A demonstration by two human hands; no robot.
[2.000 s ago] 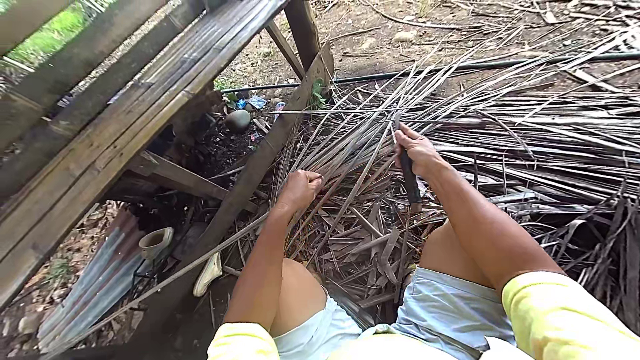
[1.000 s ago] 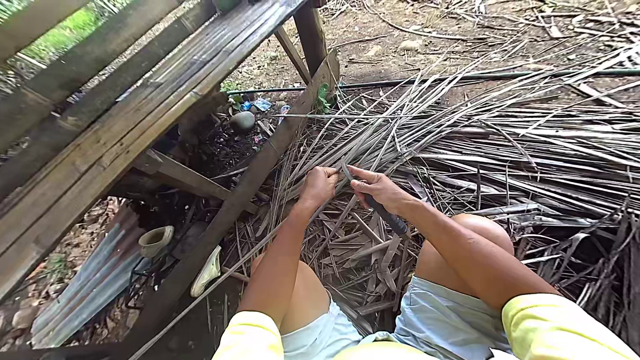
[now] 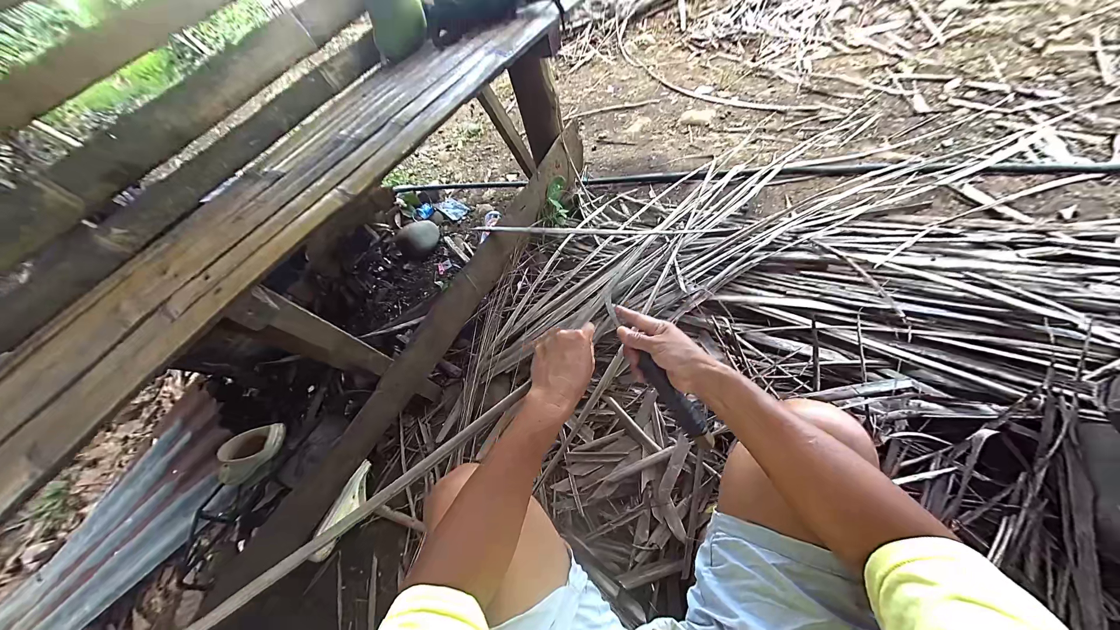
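My left hand (image 3: 563, 360) is closed around a long thin palm-leaf midrib (image 3: 376, 499), whose pale length runs down to the lower left. Just to its right, my right hand (image 3: 667, 352) grips a knife (image 3: 672, 395) by its dark handle; the thin curved blade points up past the fingers. A small gap separates the two hands. Beneath and beyond them spreads a pile of dry palm leaves and midribs (image 3: 875, 302), with cut leaf scraps (image 3: 647, 490) between my knees.
A bamboo and wood bench (image 3: 289, 210) stands at the left, its slanting brace (image 3: 437, 350) beside my left arm. Beneath lie a rounded stone (image 3: 418, 238), a pot (image 3: 251, 451) and a corrugated metal sheet (image 3: 144, 525). A dark hose (image 3: 682, 177) crosses the ground behind the pile.
My right hand with the knife has come down from the upper right, met my left hand one second ago, and now sits slightly apart from it.
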